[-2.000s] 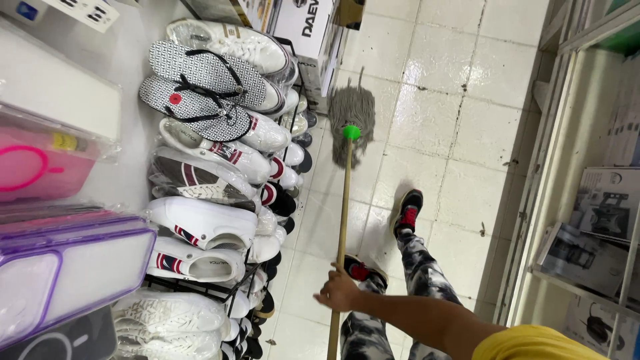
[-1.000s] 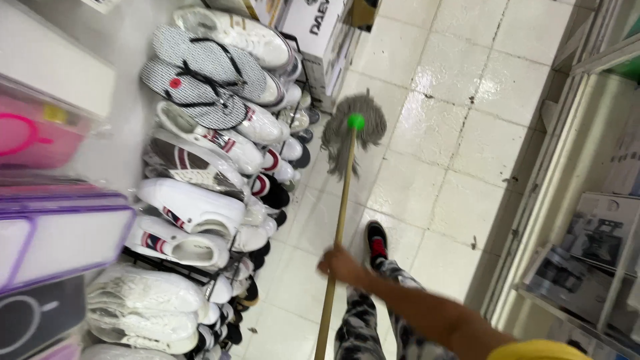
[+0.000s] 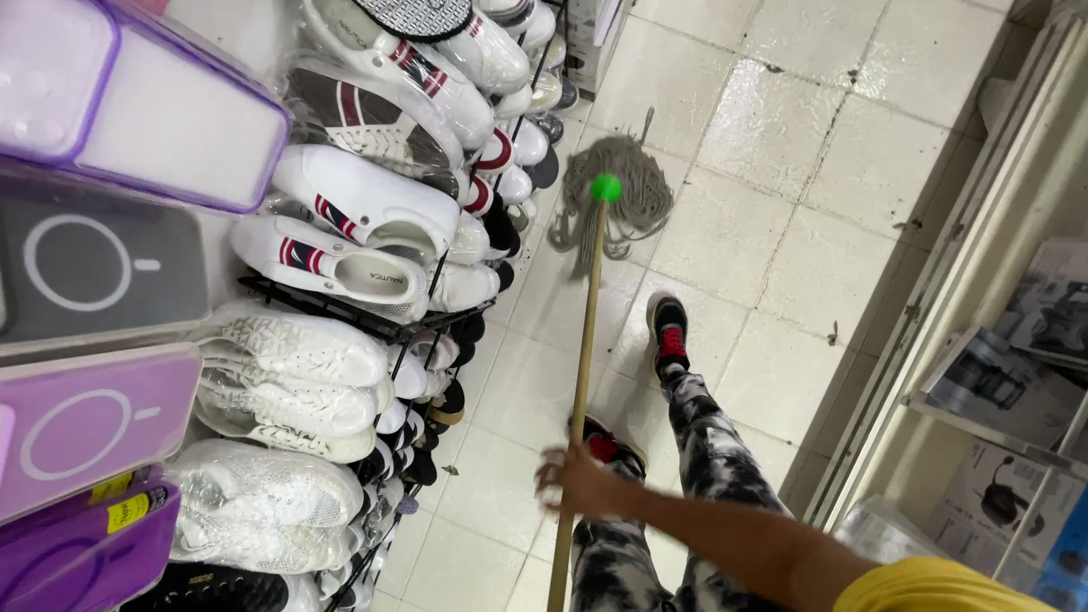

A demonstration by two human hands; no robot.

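A string mop with grey strands (image 3: 627, 191) and a green socket (image 3: 605, 188) rests on the tiled floor, its strands fanned mostly to the right of the socket. Its long wooden handle (image 3: 585, 340) runs down past the lower edge of the view. My right hand (image 3: 578, 483) is around the lower part of this handle, with the fingers loosely curled and partly spread. The arm comes in from the lower right, out of a yellow sleeve. My left hand is not in view, and the handle's far end is cut off.
A black wire rack (image 3: 365, 316) of wrapped shoes lines the left, beside phone cases (image 3: 102, 263). At the right stand shelves (image 3: 990, 421) with boxed goods. My feet in black and red shoes (image 3: 670, 333) are on the floor tiles (image 3: 765, 365) behind the mop head.
The view has shifted back along the aisle, and the mop head has come along the floor towards me. Its strands, bunched beyond the socket two seconds ago, now fan to the right.
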